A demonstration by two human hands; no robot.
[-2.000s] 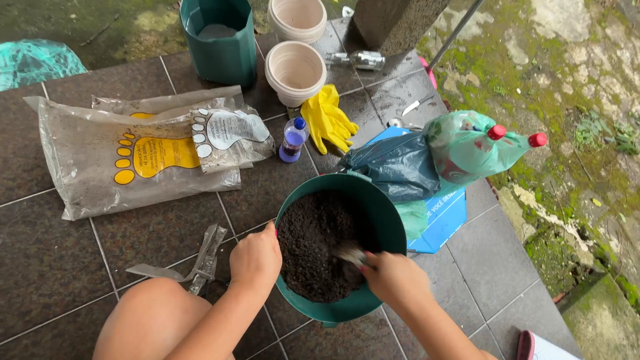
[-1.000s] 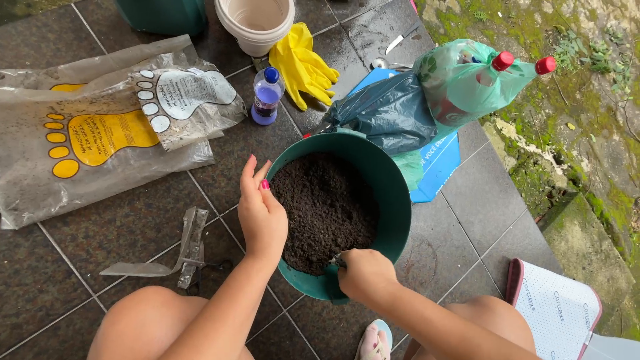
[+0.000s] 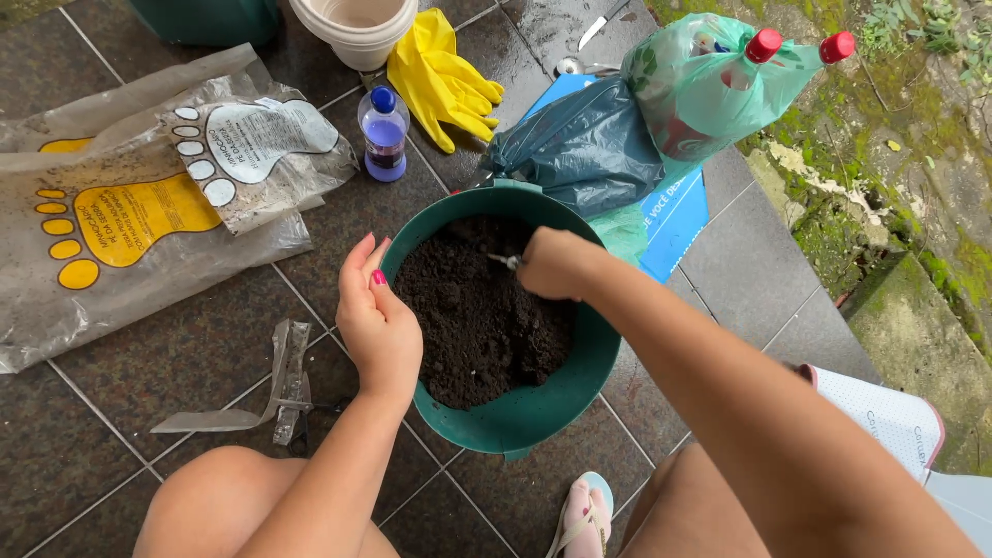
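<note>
A round green plastic pot [image 3: 535,418] stands on the tiles between my knees, with dark soil [image 3: 473,325] in it. My left hand [image 3: 380,325] rests cupped against the pot's left outer side. Over the soil, near the far right of the pot, my right hand [image 3: 554,263] is closed around a small metal tool [image 3: 505,260]; its kind cannot be told, as my fingers and the soil hide most of it. Just beyond the pot lies a dark plastic bag [image 3: 581,147].
Left are soiled plastic bags [image 3: 147,225] and cut plastic strips by scissors [image 3: 301,422]. Beyond stand a purple-liquid bottle [image 3: 384,136], cream pots [image 3: 360,39], yellow rubber gloves [image 3: 442,77] and a knife [image 3: 601,27]. Red-capped bottles in a green bag [image 3: 697,93] stand right, near a mossy edge.
My right hand has moved from the pot's near side to its far right part, the tool still in it. My left hand has come from the rim to lie cupped at the pot's side.
</note>
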